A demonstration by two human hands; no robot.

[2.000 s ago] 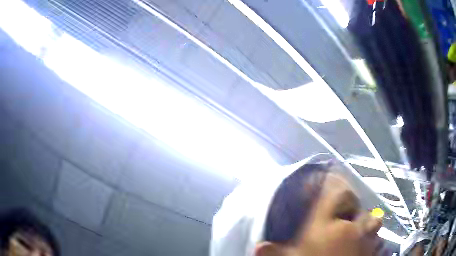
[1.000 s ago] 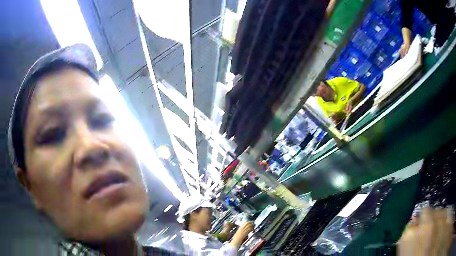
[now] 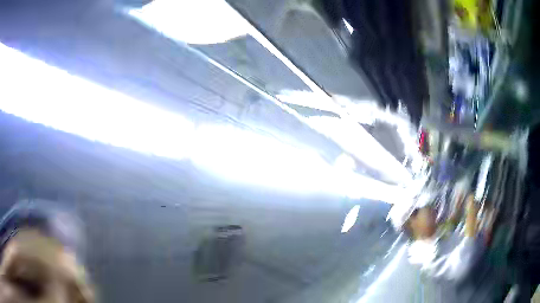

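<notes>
The view is tilted and strongly blurred, aimed mostly at the ceiling. Neither my left hand nor my right hand can be made out. No work item shows clearly. Dark stacked strips (image 3: 385,53) hang at the upper right, on what looks like the overhead rack. A long tube light (image 3: 248,154) glares across the ceiling. A white hanging sheet (image 3: 195,21) is at the top on thin rods.
A person's head in a cap (image 3: 41,254) is at the lower left edge. Another person in white (image 3: 444,254) is blurred at the lower right. A small red piece (image 3: 423,142) is near the rack's end. A bit of yellow clothing (image 3: 468,12) shows at the top right.
The view has swung up toward the ceiling. The near person has shifted to the lower left corner. The bare hand and plastic bag seen at the lower right one second ago are gone from view.
</notes>
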